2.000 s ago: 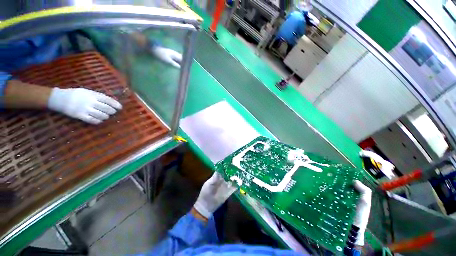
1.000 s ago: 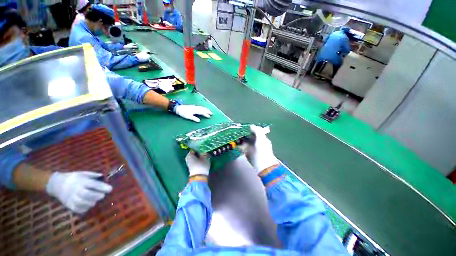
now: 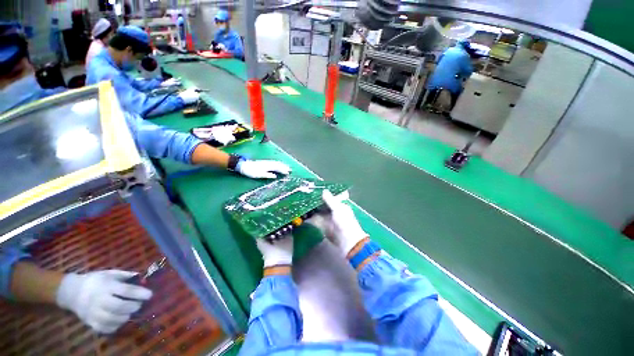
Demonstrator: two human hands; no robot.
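Note:
A green printed circuit board is held a little above the green-covered bench, with its solder side up and dark parts hanging below its near edge. My left hand, in a white glove, grips the near left part of the board from below. My right hand, also in a white glove, holds the board's right end. The fingers under the board are hidden.
Another worker's gloved hand rests at the board's far edge. A steel bench plate lies below my arms. The conveyor belt runs to the right. A framed clear hood stands left. A black carrier is cut off at the bottom right.
The board has moved from low at the right to over the bench ahead, then slightly left and nearer the other worker's hand. Both my hands still hold it.

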